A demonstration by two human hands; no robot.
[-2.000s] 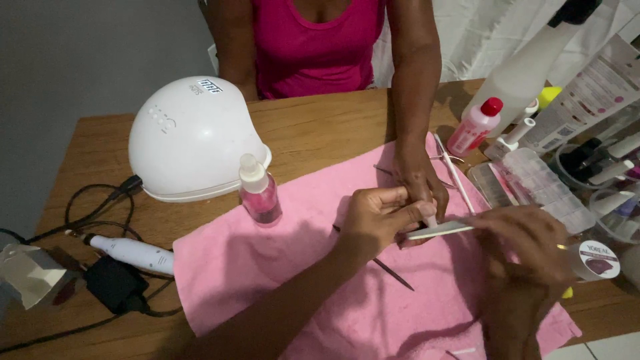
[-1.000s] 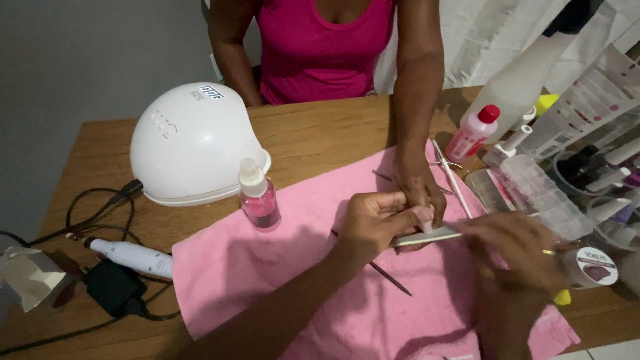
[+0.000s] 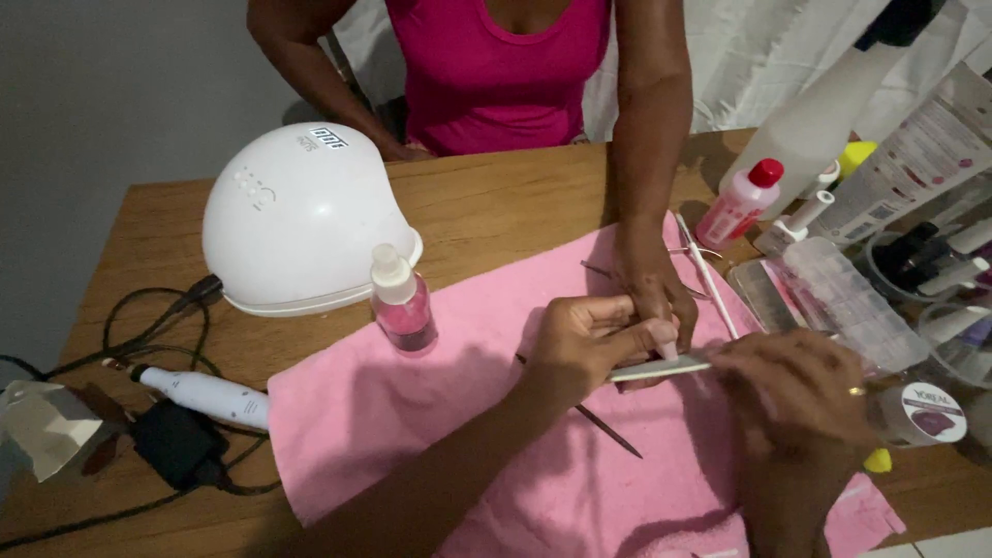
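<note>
My left hand (image 3: 589, 337) grips a finger of the other person's hand (image 3: 655, 287), which rests over the pink towel (image 3: 465, 333). A nail file (image 3: 666, 368) lies across the tip of that finger's long pale nail. Its right end is between the fingers of my right hand (image 3: 798, 387), which is slightly blurred and wears a ring. A thin dark tool (image 3: 608, 430) lies on the towel below my left hand, partly hidden by it. Beyond the towel's left part stands a spray bottle of pink liquid (image 3: 404, 302).
A white nail lamp (image 3: 302, 225) stands at the back left, with a white pen-shaped nail drill (image 3: 205, 395), cables and a black adapter (image 3: 178, 442) before it. At right are a red-capped bottle (image 3: 740, 203), a clear compartment box (image 3: 852, 302), a jar (image 3: 922, 415) and cups of bottles.
My right hand and the file have shifted slightly against the nail, the file's tilt changing a little. My left hand keeps its hold on the other person's finger.
</note>
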